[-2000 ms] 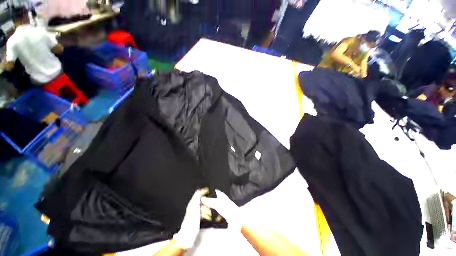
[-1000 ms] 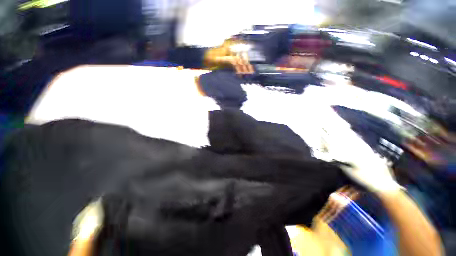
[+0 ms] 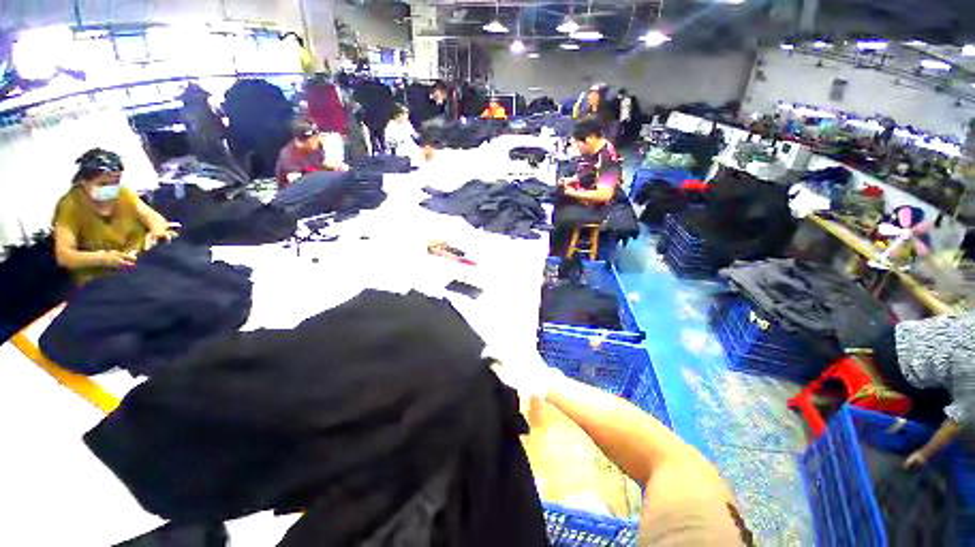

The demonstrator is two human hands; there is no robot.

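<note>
A large matte black garment (image 3: 342, 411) is bunched up over the white table (image 3: 310, 275) in front of me, its lower part cut off by the bottom edge. My right hand (image 3: 521, 376), in a white glove, is at the garment's upper right edge and grips it; the fingertips are partly washed out against the white table. My left hand is not in view. A dark garment heap (image 3: 150, 305) lies on the table to the left, behind the held garment.
A small red-handled tool (image 3: 451, 253) and a flat black rectangle (image 3: 463, 288) lie beyond the garment. Blue crates (image 3: 604, 363) stand along the table's right side. A person in a mask (image 3: 102, 219) is at the left; another (image 3: 593, 176) sits ahead. Yellow edging (image 3: 66, 374) crosses the left.
The view has swung right. The shiny lined garment is out of view. The black garment, stretched between both hands a second ago, is now bunched over the table. My left hand has left the picture.
</note>
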